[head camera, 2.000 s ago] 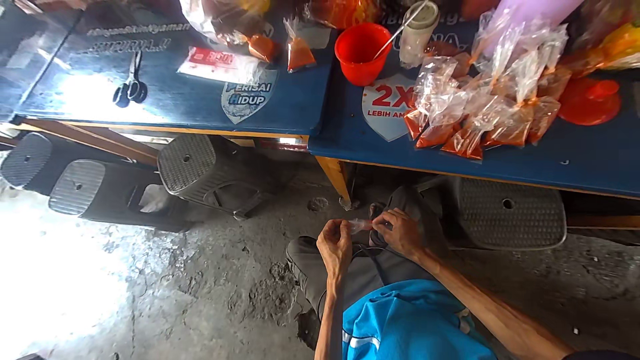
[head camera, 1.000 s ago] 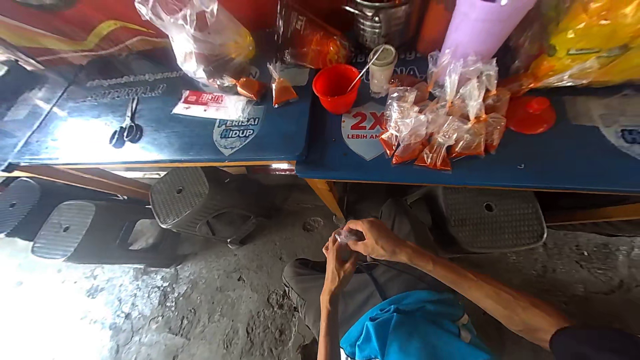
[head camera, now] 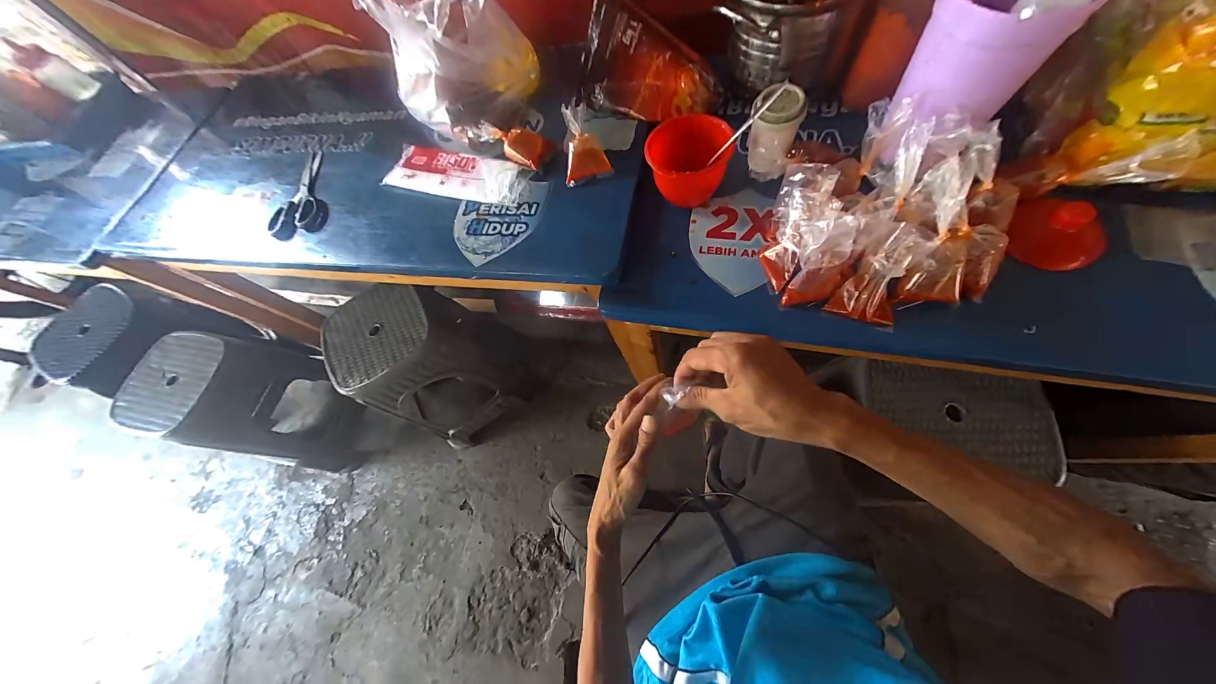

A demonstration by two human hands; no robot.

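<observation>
Above my lap, a small clear plastic bag (head camera: 674,395) is between my two hands. The fingers of my right hand (head camera: 750,385) pinch its gathered top. My left hand (head camera: 631,437) supports the bag from the left; its lower part is mostly hidden by my fingers, with a reddish tint showing. On the blue table beyond stand a red plastic bowl (head camera: 686,171) with a spoon in it and a lidded jar (head camera: 773,138). Right of them lies a cluster of tied plastic bags of red-orange sauce (head camera: 869,261). Two similar small bags, one (head camera: 586,158) upright, rest to the left.
Black-handled scissors (head camera: 300,204) and a red-and-white plastic packet (head camera: 446,173) lie on the left table (head camera: 380,249). A red lid (head camera: 1057,235) is at the right, below a purple plastic container (head camera: 983,71). Grey plastic stools (head camera: 375,332) stand under the table edge.
My hands have come closer together around the small bag, which was stretched between them two seconds ago. The view has shifted somewhat.
</observation>
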